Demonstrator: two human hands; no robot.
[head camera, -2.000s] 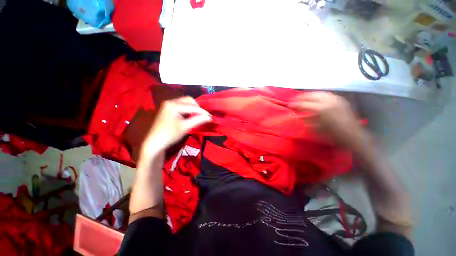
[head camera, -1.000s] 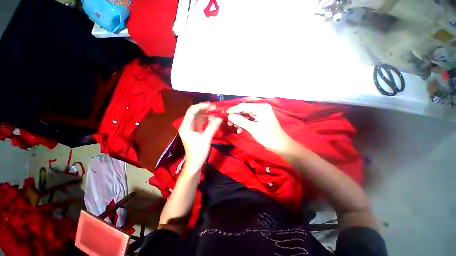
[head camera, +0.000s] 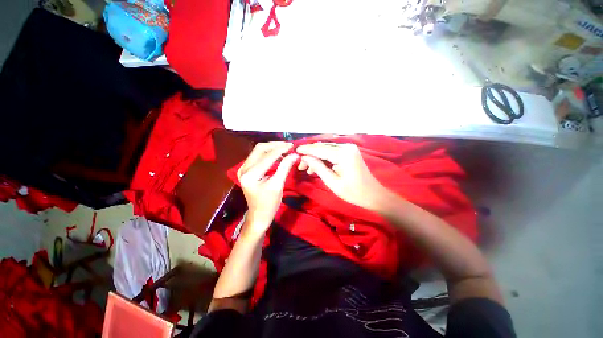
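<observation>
A large bright red garment (head camera: 423, 175) lies over my black-clothed lap, against the front edge of the white table. It has small white dots on its lower part. My left hand (head camera: 263, 175) pinches the red cloth near the table edge. My right hand (head camera: 337, 170) pinches it just to the right, with the fingertips of both hands nearly touching. The exact edge or part between the fingertips is too small to tell.
Black-handled scissors (head camera: 502, 103) lie on the white table (head camera: 357, 79). Red pieces (head camera: 162, 162) lie on a brown seat (head camera: 205, 188) at left, beside black cloth (head camera: 59, 99). A blue packet (head camera: 137, 30) is at upper left. The machine head (head camera: 562, 30) is at upper right.
My right hand has come left from the right part of the garment to meet my left hand. Over the last second both hands have stayed close together on the cloth.
</observation>
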